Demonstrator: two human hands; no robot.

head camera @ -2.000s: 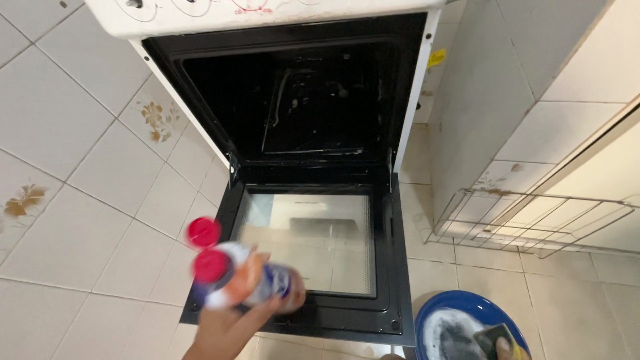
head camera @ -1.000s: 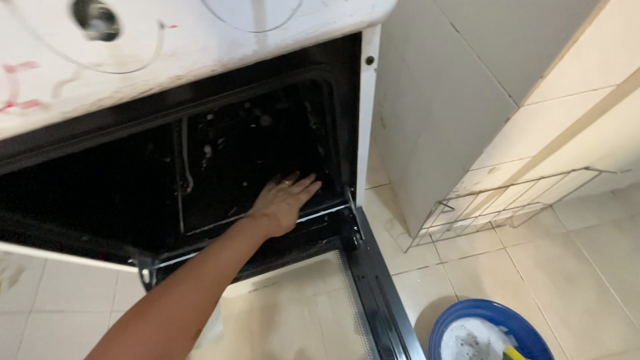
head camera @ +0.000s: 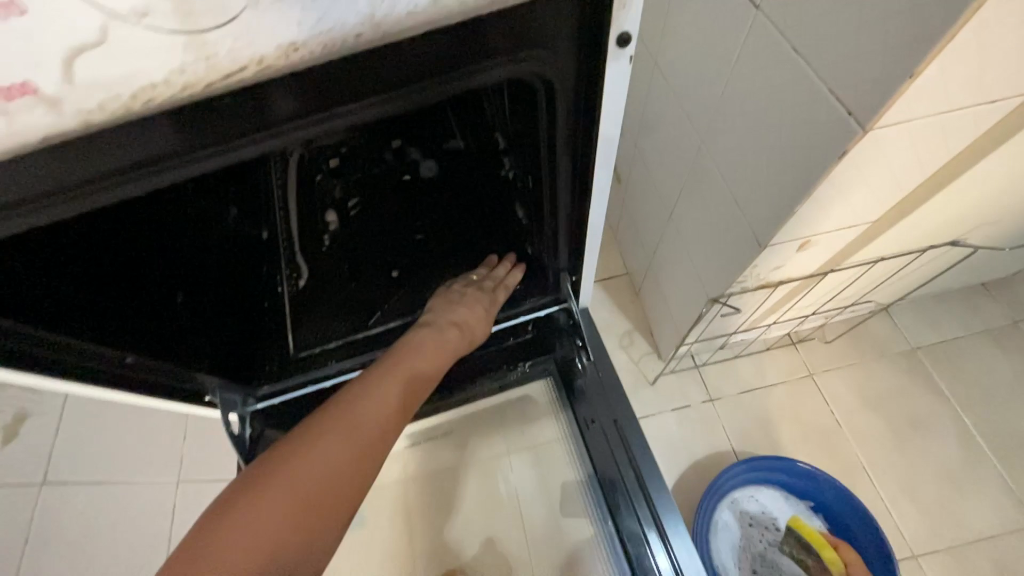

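My left hand (head camera: 472, 300) reaches into the dark oven cavity (head camera: 400, 208), palm down near the front right of its floor, with nothing held and the fingertips slightly apart. Whitish marks show on the oven's inner surfaces. Below my forearm, the oven door (head camera: 624, 448) hangs open with its glass panel facing up. At the lower right my right hand (head camera: 846, 556), mostly out of view, holds a yellow and dark scouring sponge (head camera: 812, 546) over a blue plastic basin (head camera: 712, 500) with white suds in it.
The white stove top (head camera: 160, 56) with stains lies above the oven. A wire oven rack (head camera: 800, 300) leans against the wall on the right, beside a tiled pillar (head camera: 720, 120). The basin sits on the tiled floor (head camera: 912, 400), right of the open door.
Two seconds ago my left hand held a bottle with a red cap over the oven door; the bottle is now out of view. That hand is now inside the oven. The view has moved closer.
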